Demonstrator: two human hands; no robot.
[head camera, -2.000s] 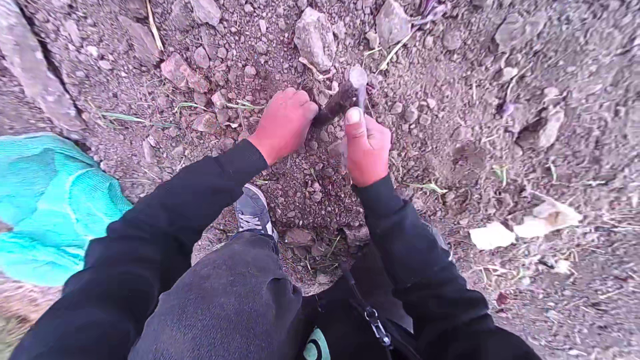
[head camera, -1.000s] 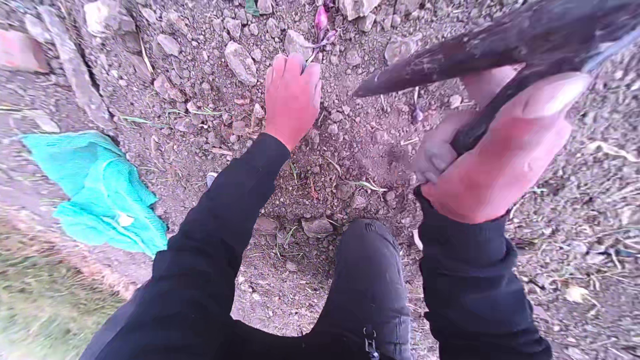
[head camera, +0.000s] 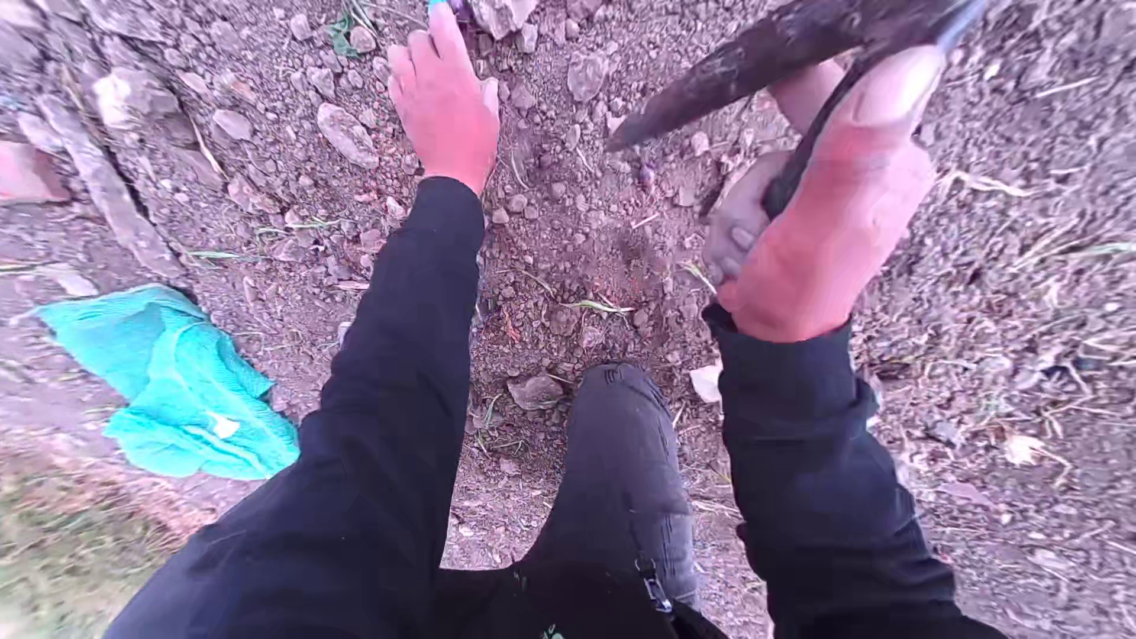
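My right hand (head camera: 825, 204) grips a dark, pointed hand tool (head camera: 754, 67) at the upper right; its tapered end points left above the soil, and part of it runs out of the top of the view. My left hand (head camera: 448, 102) reaches to the top edge over the stony soil. Its fingertips are close to something dark purple and a bit of turquoise, partly cut off by the frame edge; whether it holds anything is unclear. A small purple bulb or shoot (head camera: 646, 176) shows in the soil just below the tool's tip.
A turquoise mesh sack (head camera: 182, 382) lies on the ground at the left. Stones (head camera: 346, 133) are scattered through the soil, with a long flat one (head camera: 111, 191) and a reddish block (head camera: 27, 173) at the far left. My knee (head camera: 621, 426) is below centre.
Two seconds ago both hands were together at the tool. Since then my left hand has gone off it and forward to the soil, while my right hand has raised the tool.
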